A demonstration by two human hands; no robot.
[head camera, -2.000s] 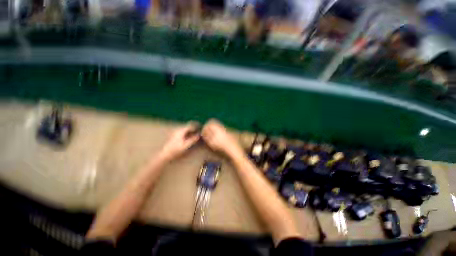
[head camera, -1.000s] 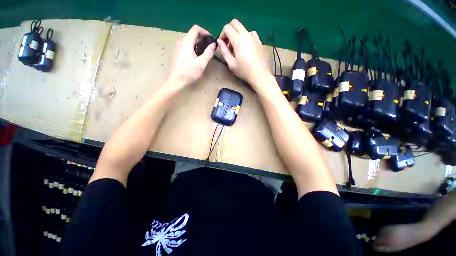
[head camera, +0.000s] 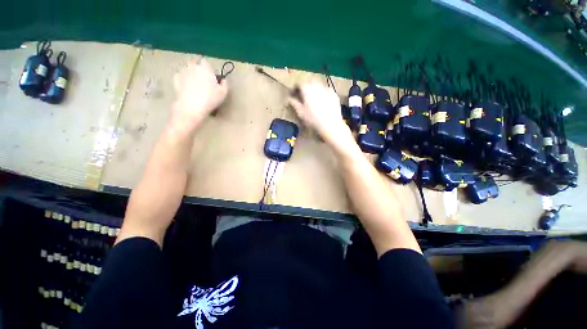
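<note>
My left hand (head camera: 198,90) is closed around a black power adapter, mostly hidden by the fingers. Its cord loop (head camera: 226,69) sticks out at the upper right. My right hand (head camera: 320,108) is over the board, left of the stacked units. A thin black cord (head camera: 277,80) runs from its fingertips up and left. Any unit under this hand is hidden, and I cannot tell whether the fingers grip it. Another black adapter (head camera: 281,139) with yellow marks lies flat between my forearms, its cords pointing towards me.
A dense stack of adapters (head camera: 448,122) lies at the right, cords towards the green conveyor (head camera: 193,26). Two looped units (head camera: 56,85) lie on the tan board (head camera: 154,115) at the far left. A packed tray (head camera: 74,241) is at lower left. Another person's arm (head camera: 534,283) is at lower right.
My hands have moved apart. The left went left with a looped unit in it, and the right went right and down. A cord now shows left of my right hand.
</note>
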